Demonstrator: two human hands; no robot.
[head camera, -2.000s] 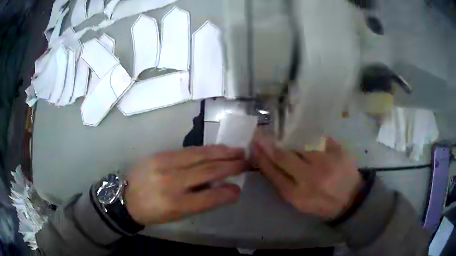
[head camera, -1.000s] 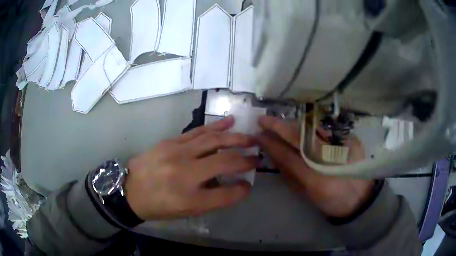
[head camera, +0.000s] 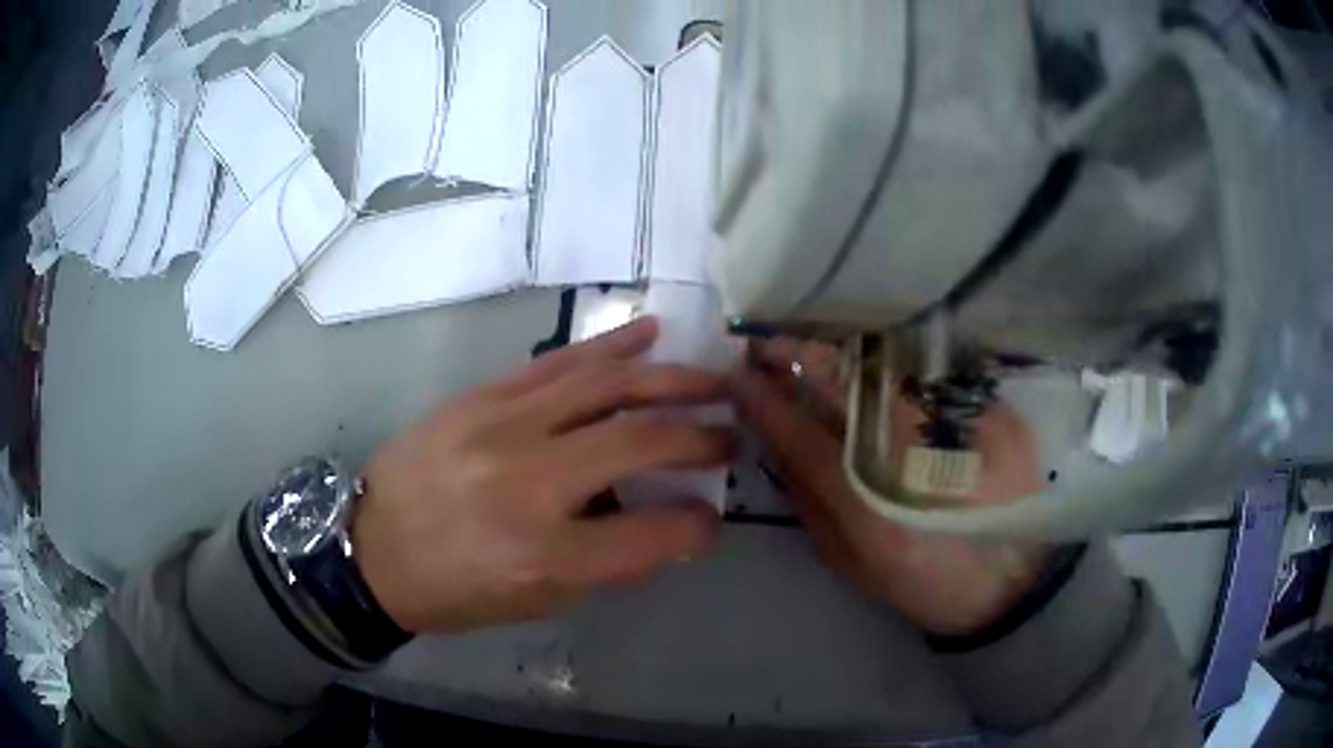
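A white fabric tab (head camera: 684, 330) lies on the machine bed, its far end beside the sewing machine head (head camera: 833, 161). My left hand (head camera: 541, 475), with a watch at the wrist, lies flat over the tab with fingers spread, pressing it. My right hand (head camera: 892, 482) is at the tab's right edge, partly hidden behind the machine head and its pale bent guard (head camera: 873, 439). Whether its fingers grip the tab cannot be told. The needle and presser foot are hidden. The shiny needle plate (head camera: 599, 313) shows left of the tab.
Outlined pointed tabs (head camera: 592, 168) stand side by side behind the needle plate, with more fanned at the left (head camera: 146, 176). A frayed white bundle (head camera: 32, 585) hangs at the left table edge. Plain white strips (head camera: 1130, 415) and a purple bar-like object (head camera: 1243, 599) lie at the right.
The view has shifted, so the machine head shows larger than two seconds ago. The tab under my hands has moved away from me, toward the row of tabs. Another outlined tab now shows beside the head.
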